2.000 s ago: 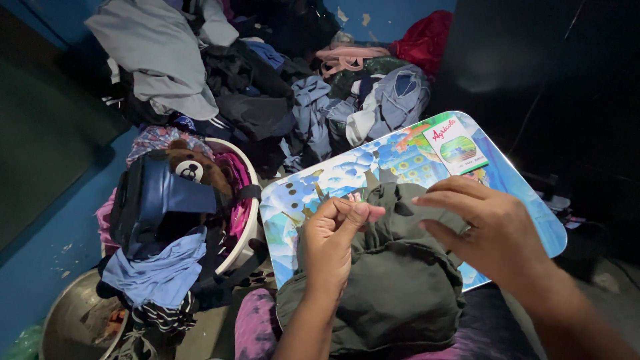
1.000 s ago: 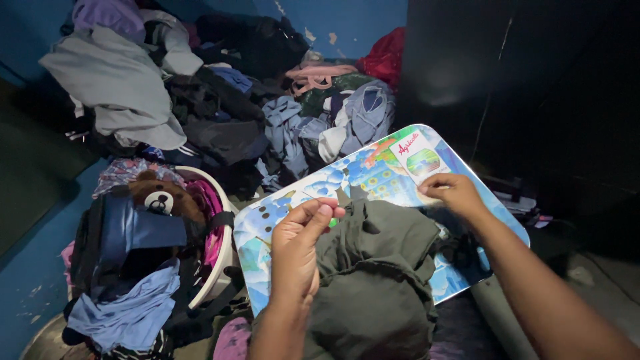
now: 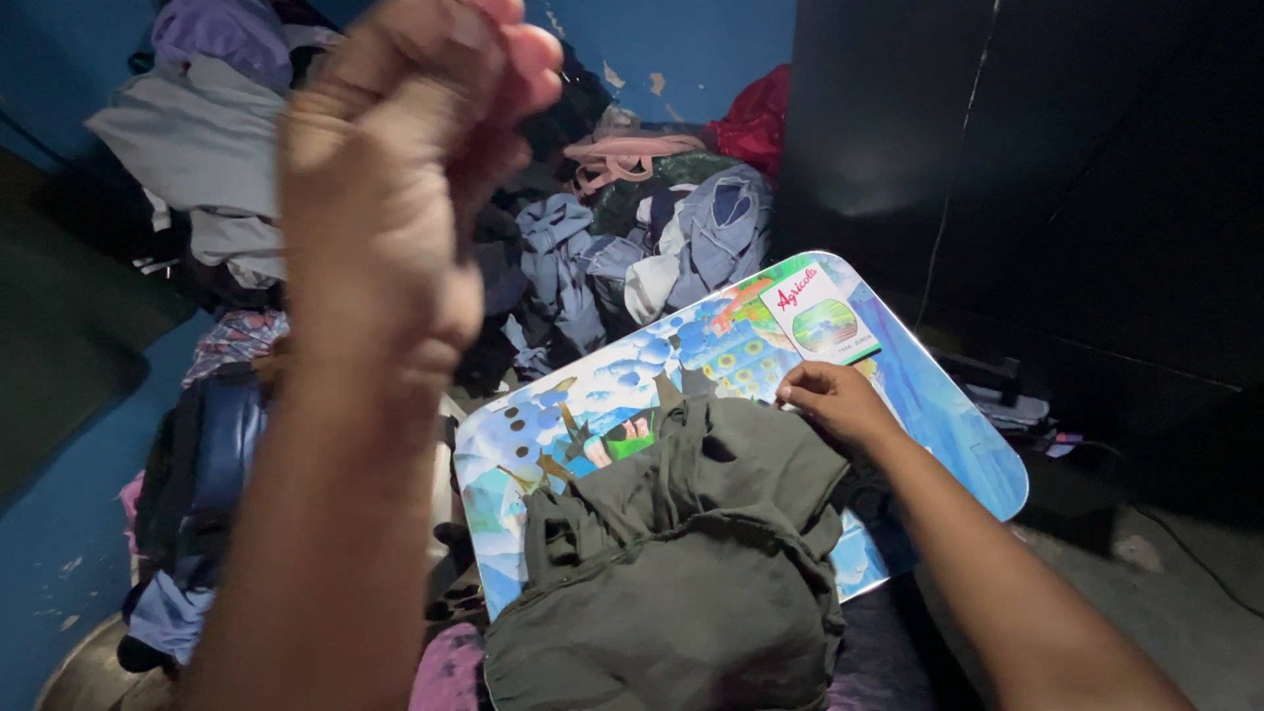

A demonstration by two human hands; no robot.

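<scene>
A dark olive-green cloth garment (image 3: pixel 691 592) with gathered folds lies over the near part of a small table with a colourful printed top (image 3: pixel 938 425). My left hand (image 3: pixel 415 128) is raised close to the camera at the upper left, blurred, its fingers curled; whether anything is between them cannot be told. My right hand (image 3: pixel 829 395) rests on the tabletop at the garment's far right edge, thumb and fingertips together, just below a white and green packet (image 3: pixel 822 311) bearing writing. Whether it pinches something small is not visible.
Behind the table lies a heap of clothes (image 3: pixel 726 227) with a pink strap-like item (image 3: pixel 632 153) and a red bag (image 3: pixel 755 118). A tub with a blue bag (image 3: pixel 229 434) stands at left, partly behind my forearm. A metal basin (image 3: pixel 89 671) is lower left, a dark panel (image 3: pixel 889 148) at right.
My left hand has risen from the garment toward the upper left. My right hand was over the garment, then at the packet's lower edge, and is now just below the packet.
</scene>
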